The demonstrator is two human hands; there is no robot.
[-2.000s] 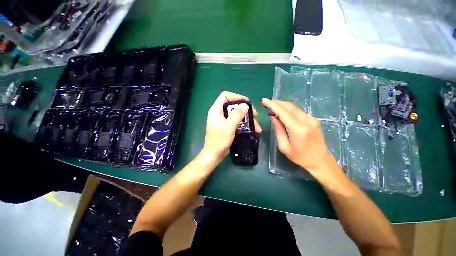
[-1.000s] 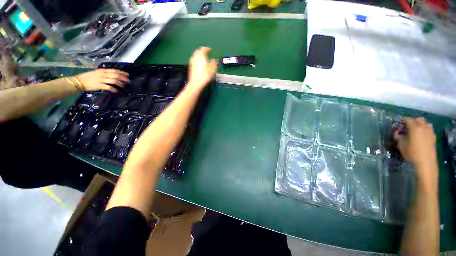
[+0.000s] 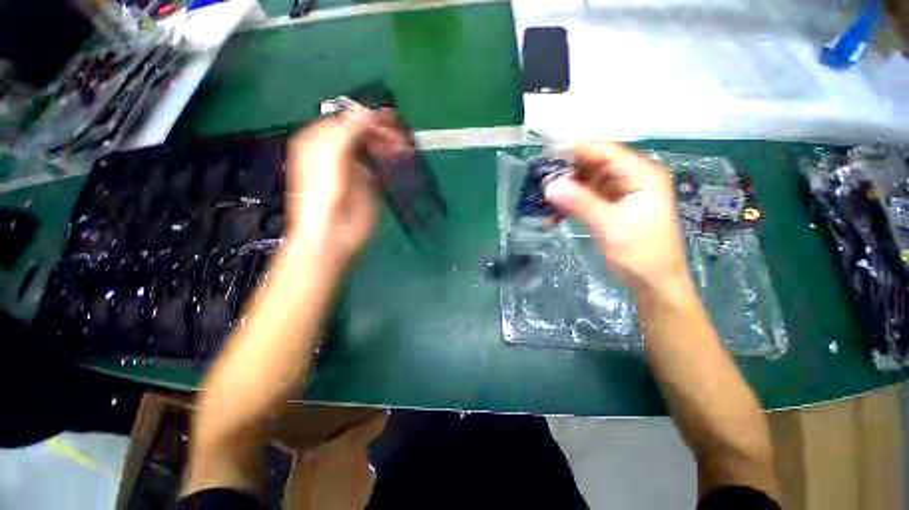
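My left hand [image 3: 334, 189] is blurred and holds a black phone housing [image 3: 409, 189] above the bench, near the right edge of the black blister tray [image 3: 150, 249]. My right hand [image 3: 623, 214] is over the left part of the clear blister tray [image 3: 608, 309], with a small dark part, seemingly a circuit board [image 3: 543, 189], at its fingertips. A blurred dark piece [image 3: 513, 269] shows below it; whether a wire joins them I cannot tell. More boards [image 3: 713, 199] lie in the clear tray's far right pockets, beside a round gold-yellow dot.
Stacked board trays [image 3: 872, 249] lie at the far right. A smartphone [image 3: 546, 60] lies on the white surface [image 3: 658, 90] beyond, with a blue object [image 3: 852, 40] at upper right. Bagged parts [image 3: 110, 105] are at upper left. An open carton [image 3: 150, 438] is below the bench edge.
My left hand has come from the black tray's far corner and now holds a housing. My right hand has moved left from the boards with a part. The other person's hand has left the black tray.
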